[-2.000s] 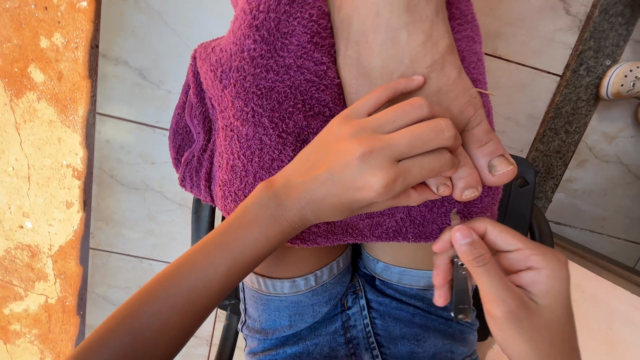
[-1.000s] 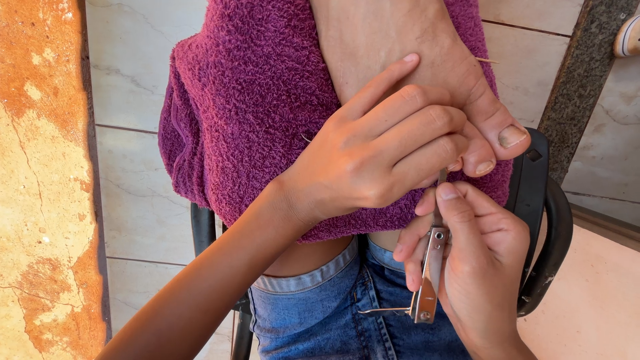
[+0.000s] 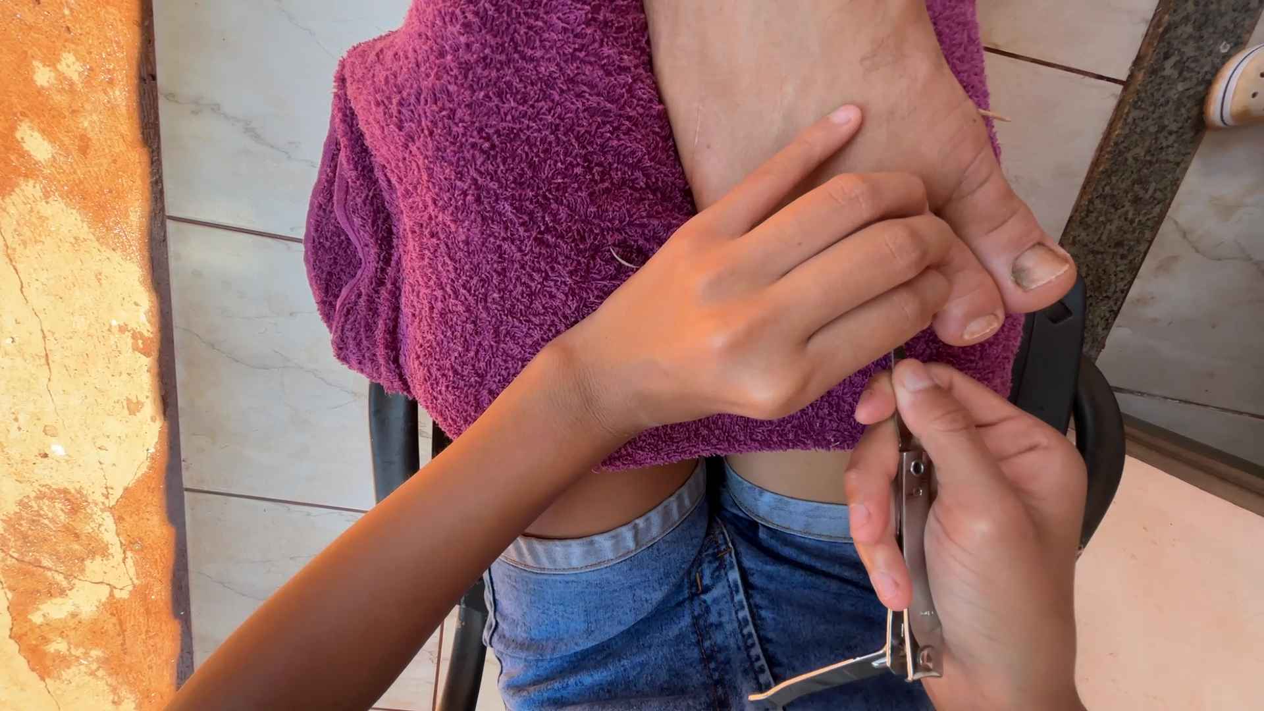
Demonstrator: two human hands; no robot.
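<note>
Another person's bare foot (image 3: 810,89) rests on a purple terry towel (image 3: 513,197) spread over my lap. My left hand (image 3: 790,286) lies across the front of the foot, its fingers closed around the smaller toes and hiding them; the little finger is spread over the top of the foot. The big toe and the toe beside it show. In my right hand (image 3: 968,484) is a metal nail clipper (image 3: 916,553) with a fold-out part swung out at its lower end. Its narrow upper tip points under my left fingers, where contact with a toe cannot be seen.
Black chair parts (image 3: 1096,425) show on both sides of my denim shorts (image 3: 632,622). Pale tiles (image 3: 257,326) cover the floor, with a dark stone strip (image 3: 1145,148) at right. A worn orange surface (image 3: 79,395) runs along the left, and a shoe (image 3: 1236,89) shows at the right edge.
Since two seconds ago, my right hand has brought the tool up to the toes, and its fold-out part now stands out. My left hand still holds the toes.
</note>
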